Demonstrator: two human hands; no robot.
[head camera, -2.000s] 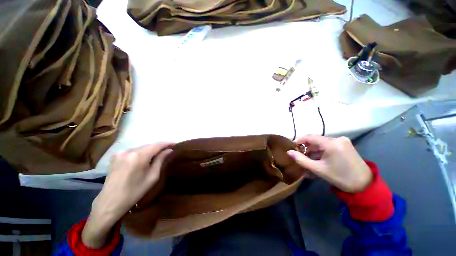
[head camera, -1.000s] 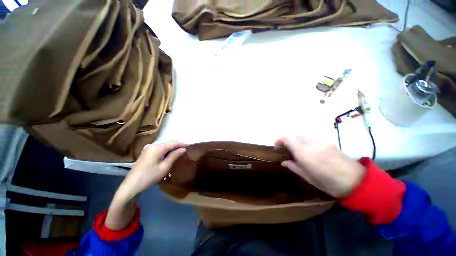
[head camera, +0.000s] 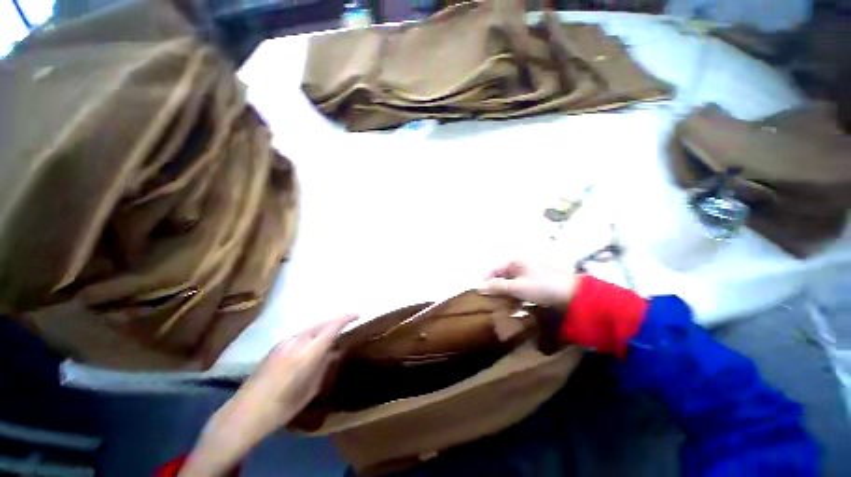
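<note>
A brown bag (head camera: 457, 410) is held at the table's front edge with its mouth open toward me. The frame is blurred. My left hand (head camera: 285, 377) grips the bag's left side at the rim, thumb and fingers around the edge. My right hand (head camera: 527, 282) pinches the far rim right of its middle. A thin pale zip line (head camera: 411, 319) runs inside the far panel. The bag's inside is dark. A small pale spot shows on the near panel at the bottom.
Brown bag stacks stand at left (head camera: 201, 214), far side (head camera: 448, 70) and right (head camera: 793, 168). A white cup (head camera: 695, 244) with dark-handled tools stands at the right. Small blurred tools (head camera: 602, 256) lie beyond my right hand. The white table (head camera: 401, 214) ends just under the bag.
The view has tilted up and blurred. The bag's far rim now slants up to the right. My right hand has moved inward along it with its fingers pinched; my left hand still holds the left side.
</note>
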